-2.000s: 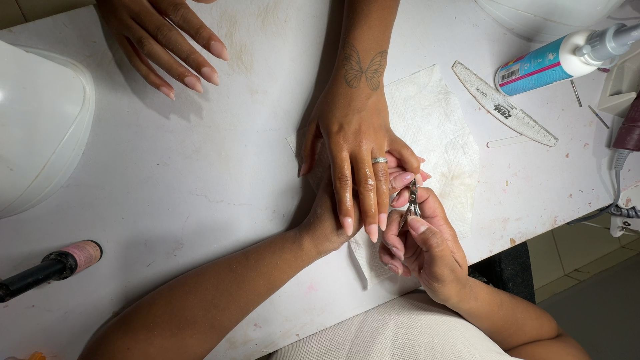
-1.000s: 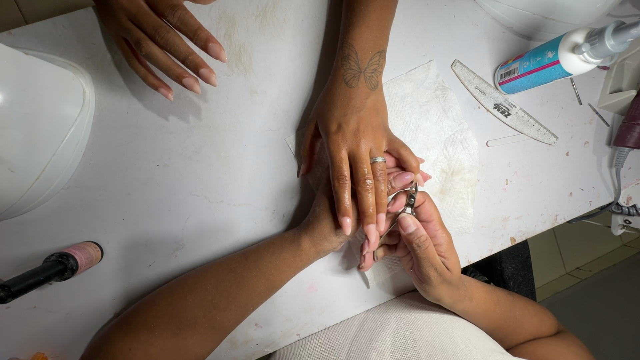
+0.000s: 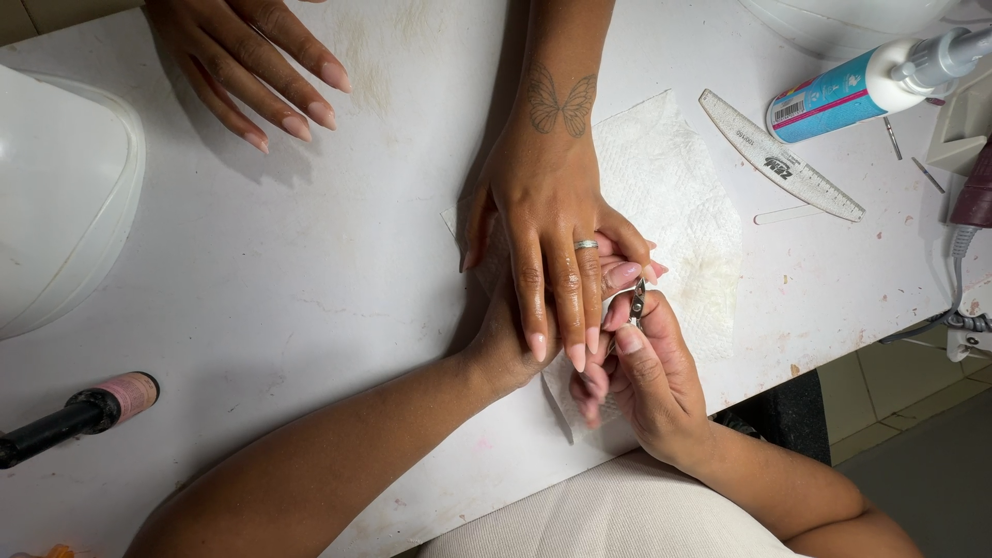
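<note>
Cuticle nippers [image 3: 637,302] of metal are held in my right hand [image 3: 659,380], their jaws at the little finger of another person's hand [image 3: 546,194]. That hand lies palm down, wet-looking, with a ring and a butterfly tattoo above the wrist. From beneath, my left hand [image 3: 508,333] holds it; most of my palm is hidden, while my fingertips show beside the little finger. A white paper towel [image 3: 674,186] lies under the hands. The person's other hand [image 3: 263,66] rests at the upper left with its fingers spread.
A curved nail file [image 3: 775,159] and a thin stick [image 3: 787,215] lie right of the towel, near a blue and white pump bottle [image 3: 833,93]. White domed devices stand at left [image 3: 58,201] and top right [image 3: 845,19]. A polish bottle [image 3: 124,399] lies lower left.
The fingers of my right hand have shifted around the nipper handles, and the nippers have turned slightly. My left hand and the other person's hands stay in about the same place.
</note>
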